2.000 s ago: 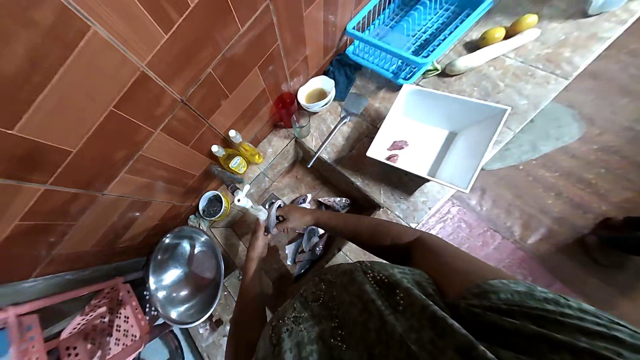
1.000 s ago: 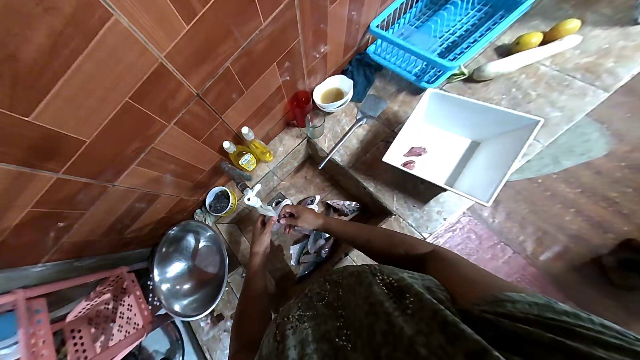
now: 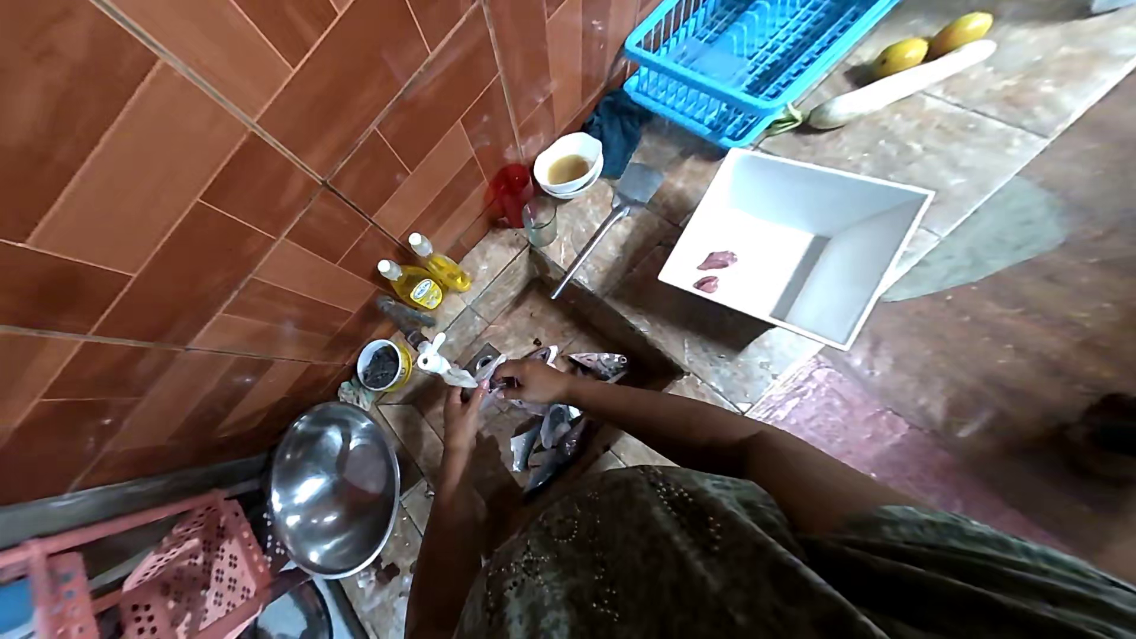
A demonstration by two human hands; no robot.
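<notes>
Under the white plastic tap [image 3: 433,360] at the tiled sink, my left hand [image 3: 463,417] grips a piece of silvery fish [image 3: 486,371]. My right hand [image 3: 532,382] is at the same piece from the other side, its fingers bent against it; whether they grip it is hard to tell. Several silvery fish [image 3: 552,430] lie in the sink below and right of my hands, with another fish [image 3: 599,364] near the sink's right wall. Two small reddish pieces of flesh [image 3: 717,260] rest inside a white rectangular tub [image 3: 799,257] on the counter.
Two yellow liquid bottles [image 3: 415,286], a tub of dark contents [image 3: 382,366] and a steel bowl [image 3: 335,488] stand left of the sink. Behind it are a metal spatula [image 3: 612,217], a glass [image 3: 540,222], a red cup [image 3: 509,195], white bowls [image 3: 568,166] and a blue dish rack [image 3: 745,67].
Both hands have stayed close together at the fish beneath the tap, with small shifts of the fingers. The reddish pieces in the white tub have not moved.
</notes>
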